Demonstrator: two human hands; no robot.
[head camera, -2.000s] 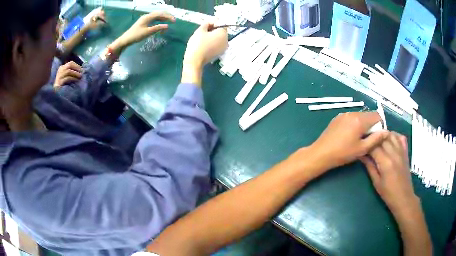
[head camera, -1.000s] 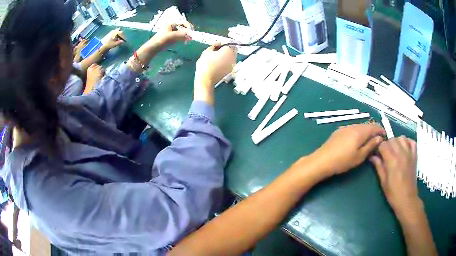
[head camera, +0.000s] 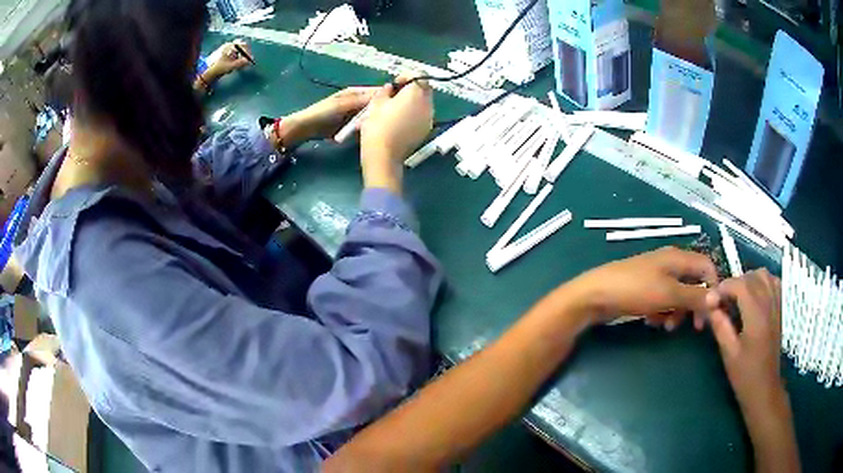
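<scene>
My left hand (head camera: 647, 285) is in front of me, fingers curled, its fingertips almost touching my right hand (head camera: 753, 309). A pale sliver, apparently part of a white tube, shows under my left palm; most of it is hidden. My right thumb and fingers are bent together; whether they grip anything is hidden. Small dark metal parts (head camera: 707, 248) lie in a heap just beyond my fingertips. One white tube (head camera: 730, 249) lies beside the heap. Two white tubes (head camera: 633, 223) lie side by side left of it. White tubes stand in a neat row (head camera: 812, 314) at far right.
Crossed white tubes (head camera: 527, 148) are piled beyond my left arm, on the dark green bench (head camera: 545, 286). Upright product boxes (head camera: 679, 97) stand behind. A neighbour in a blue-grey sleeve (head camera: 370, 305) sits close on the left, hands together near a black cable (head camera: 481, 65).
The view has swung left, so things sit lower and further right. My fingertips have shifted around the metal heap. The neighbour's two hands, apart before, are now together, with a white tube at them.
</scene>
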